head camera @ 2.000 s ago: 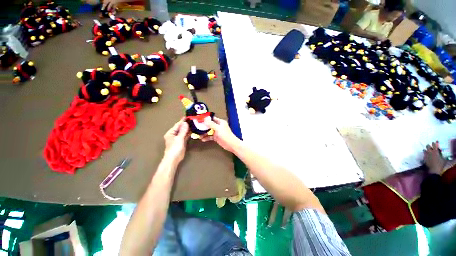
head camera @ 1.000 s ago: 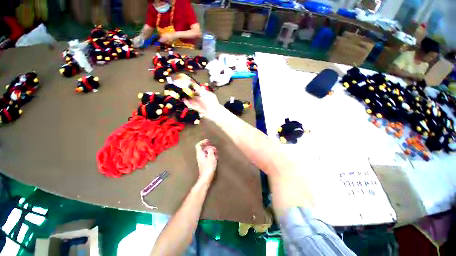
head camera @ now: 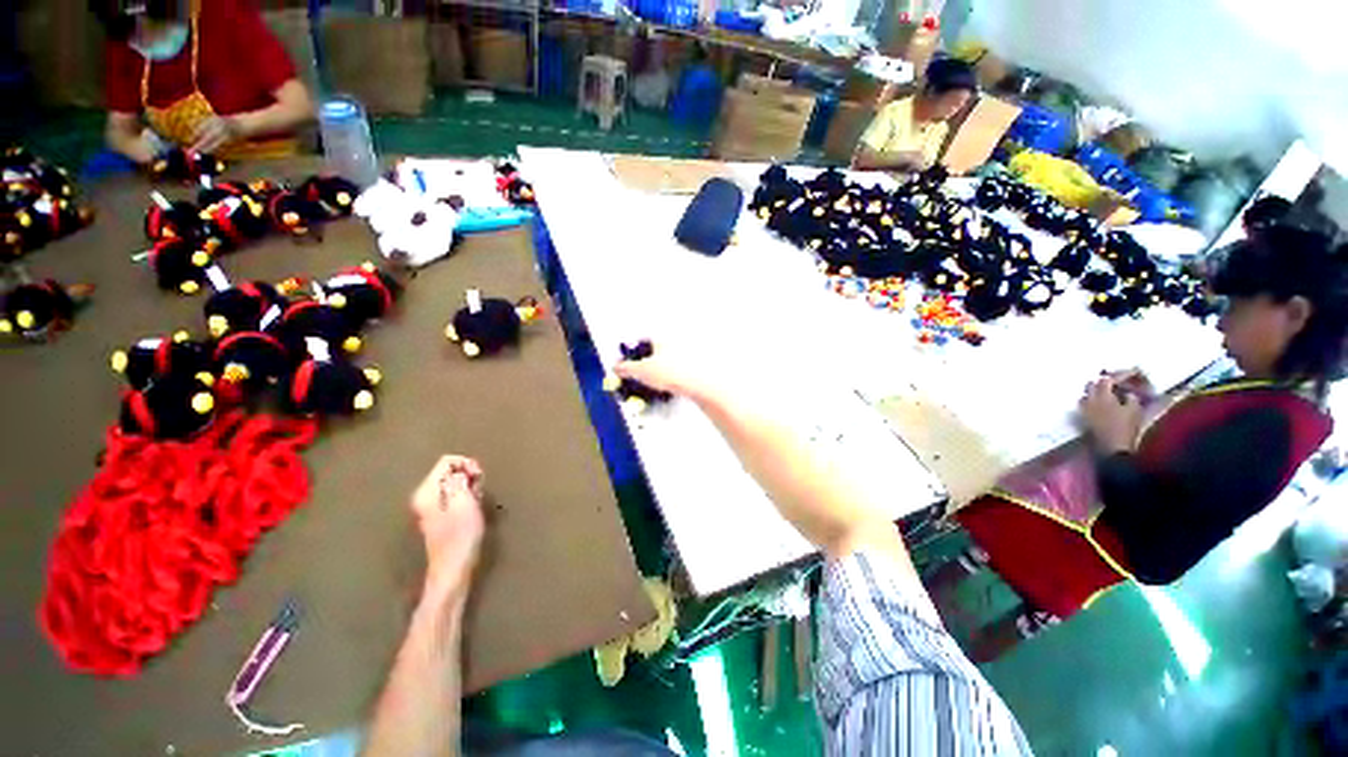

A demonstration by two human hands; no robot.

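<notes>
My right hand point(head camera: 658, 379) is on a black plush penguin point(head camera: 639, 355) at the near left edge of the white table; its fingers partly hide the toy. My left hand point(head camera: 453, 496) is curled over the brown table point(head camera: 532, 592); whether something small is in it cannot be told. A red scarf pile point(head camera: 178, 525) lies at the left. Penguins with red bands point(head camera: 252, 355) sit beyond it. Another penguin point(head camera: 491, 323) lies alone, with a pale strip standing up from it.
Thread snips point(head camera: 266, 654) lie near the table's front edge. A dark blue case point(head camera: 710, 216) and a heap of black penguins point(head camera: 917, 229) lie on the white table. A seated person point(head camera: 1227, 429) is at the right; others sit at the far side. A clear bottle point(head camera: 346, 142) stands far left.
My right hand has moved from the banded penguins to the lone one on the white table. The penguin held two seconds ago has left my hands. The view has turned right.
</notes>
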